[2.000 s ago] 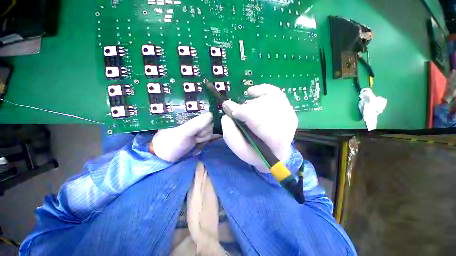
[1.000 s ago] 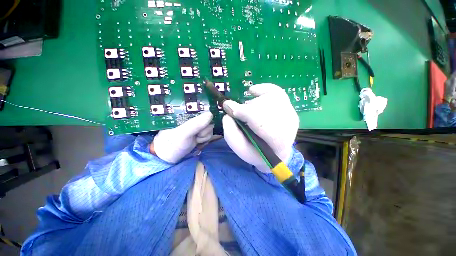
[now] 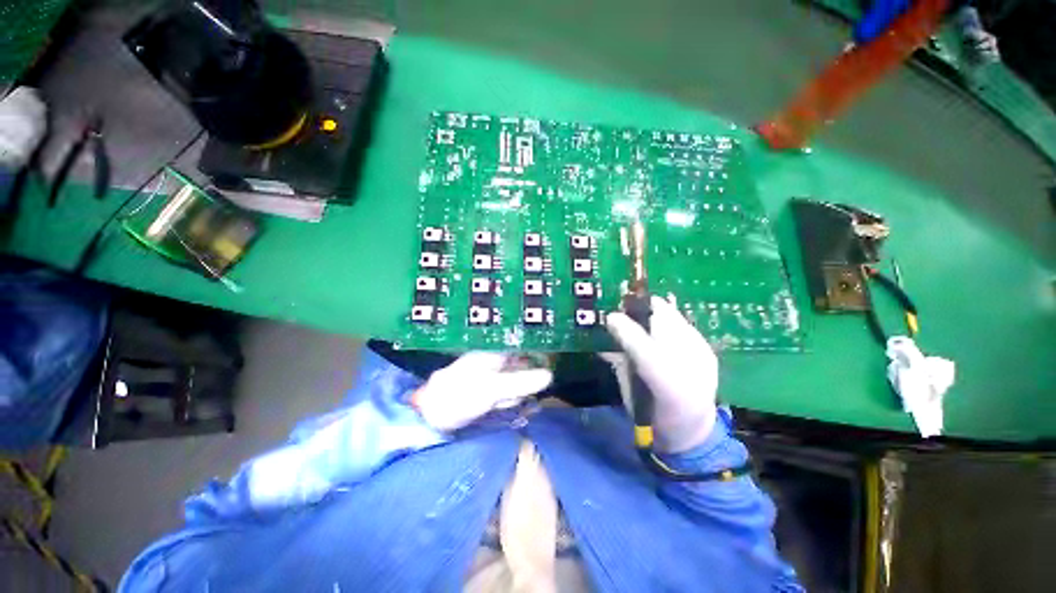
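The green circuit board lies on the bench mat in front of me. Rows of black power transistors with silver tabs sit on its left and middle part. My right hand, in a white glove, holds the soldering iron upright in the picture, its tip over the board right of the transistors. Whether the tip touches the board cannot be told. My left hand, also gloved, is at the board's near edge with its fingers pointing right. No solder wire shows clearly at it.
The iron stand and a crumpled white wipe are right of the board. At left are the black funnel-shaped fan, solder reel holder and side cutters. A blurred red strip is behind. A gloved hand shows far left.
The view has shifted, showing more of the bench's far and left side. The iron has swung from pointing left among the transistors to pointing away from me, right of them. My hands are further apart.
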